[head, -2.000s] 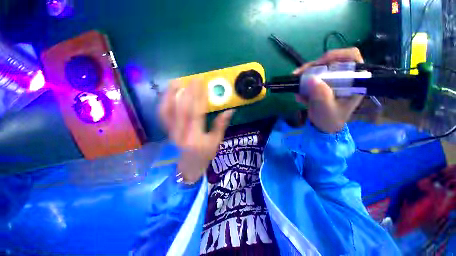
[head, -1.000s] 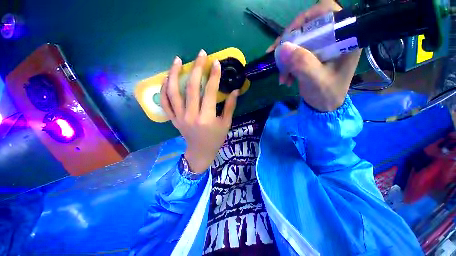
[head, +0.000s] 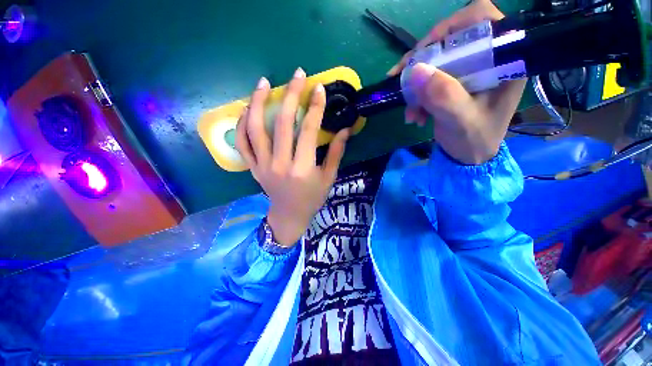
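Observation:
The yellow jig point(head: 214, 134) lies tilted on the green bench. My left hand point(head: 289, 154) is over its middle, fingers spread across it, thumb at its near edge by the right end. A round black part point(head: 340, 106) sits in the jig's right seat. The pale seat at the left end shows partly beside my fingers. My right hand point(head: 465, 100) is shut on the black glue syringe point(head: 465, 57) with the white label. The syringe's thin front end points left and meets the black part; the exact tip contact cannot be told.
An orange-brown board point(head: 121, 189) at the left holds two round black parts, one lit violet-pink. Dark tweezers point(head: 389, 30) lie beyond the syringe. A black box with a yellow label point(head: 613, 81) and cables are at the right. A small violet light point(head: 13, 25) shows top left.
Since two seconds ago my left hand has spread over the jig's middle, and the jig shows further left and more tilted. The syringe now slants down to the left. Little differs from one second ago.

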